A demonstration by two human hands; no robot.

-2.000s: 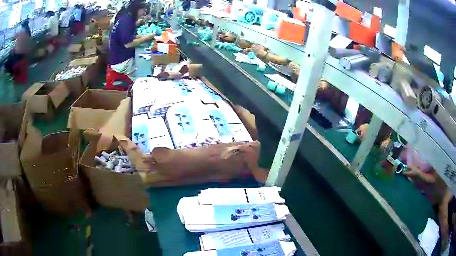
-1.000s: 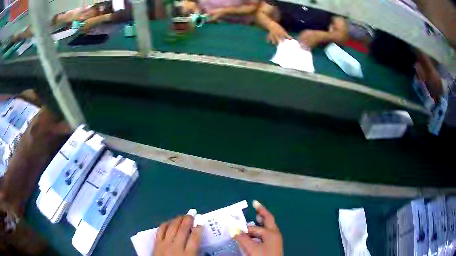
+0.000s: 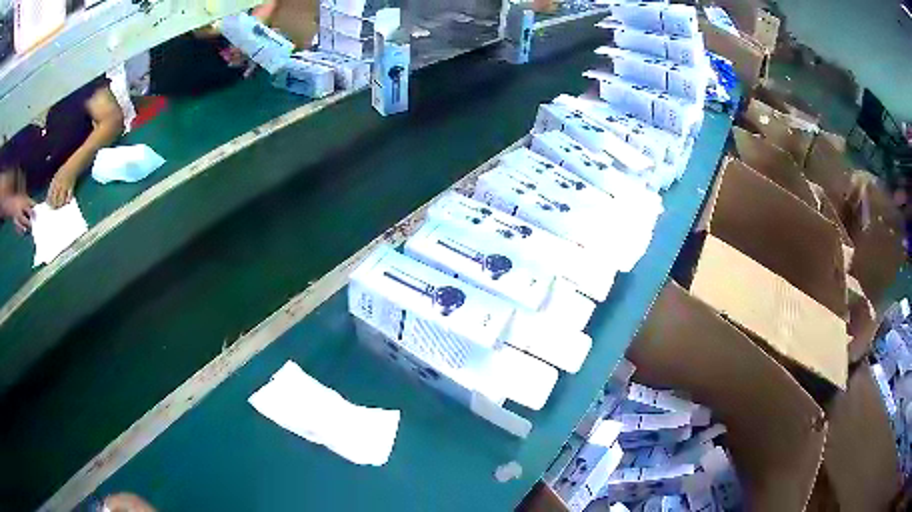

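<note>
Nearest in front lie erected cartons (image 3: 430,290), white and light blue with a dark product picture, packed side by side in a row on the green bench. Several have white end flaps sticking out toward the right. A plain folded white strip (image 3: 325,415) lies alone left of the row. A small part of one hand, which looks like my right hand (image 3: 125,502), shows at the bottom left edge, cut off and blurred; what it holds is hidden. My left hand is out of the picture.
Cartons are piled high at the row's far end (image 3: 650,60). Open brown boxes (image 3: 770,300) stand at the right, one holding many cartons (image 3: 650,450). A carton stands upright on the dark green conveyor (image 3: 392,75). A person opposite handles a white sheet (image 3: 58,230).
The view has swung right. The carton piece between my hands has left the picture, with my left hand and most of my right. The whole carton row and the brown boxes now show.
</note>
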